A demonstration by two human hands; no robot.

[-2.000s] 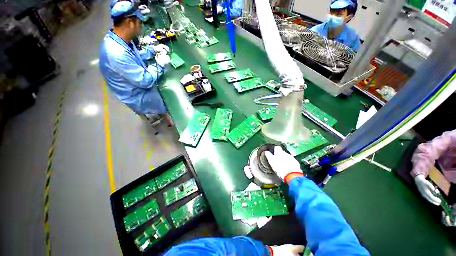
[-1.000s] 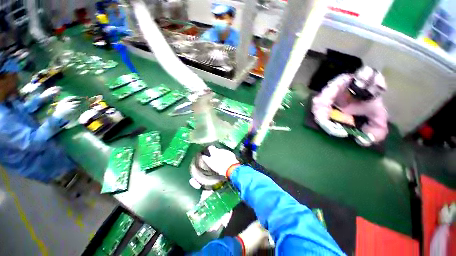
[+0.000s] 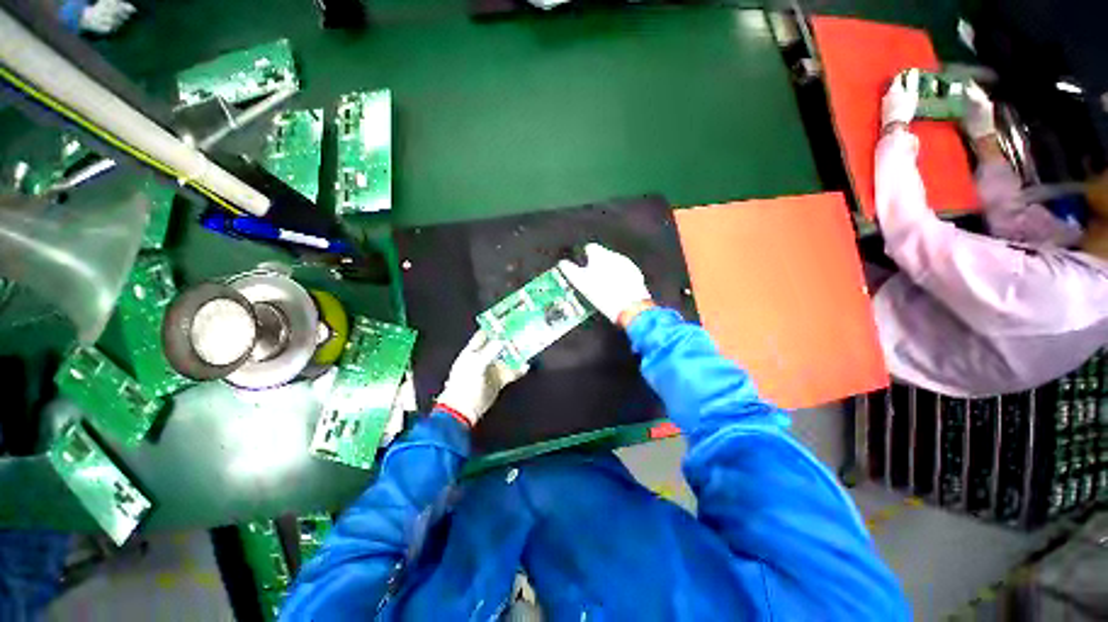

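Observation:
A green circuit board (image 3: 535,318) is held over the black work mat (image 3: 559,395), tilted, with its left end in my left hand. My left hand (image 3: 478,374), in a white glove with a red cuff edge, grips the board's lower left edge. My right hand (image 3: 610,282), in a white glove, is closed at the board's upper right corner. A small dark object shows at its fingertips; I cannot tell fully what it is. The round silver solvent dispenser (image 3: 277,328) stands left of the mat, with a dished top.
An orange-red mat (image 3: 784,298) lies to the right. Loose boards (image 3: 363,391) lie at the left. A diagonal bar (image 3: 134,122) and translucent hood (image 3: 73,261) are upper left. A person in pink (image 3: 972,261) holds a board at right. A black rack (image 3: 960,450) stands below.
The view has swung right and down. My right hand has left the dispenser and is now at the board over the mat. My left hand now shows clearly, holding the board.

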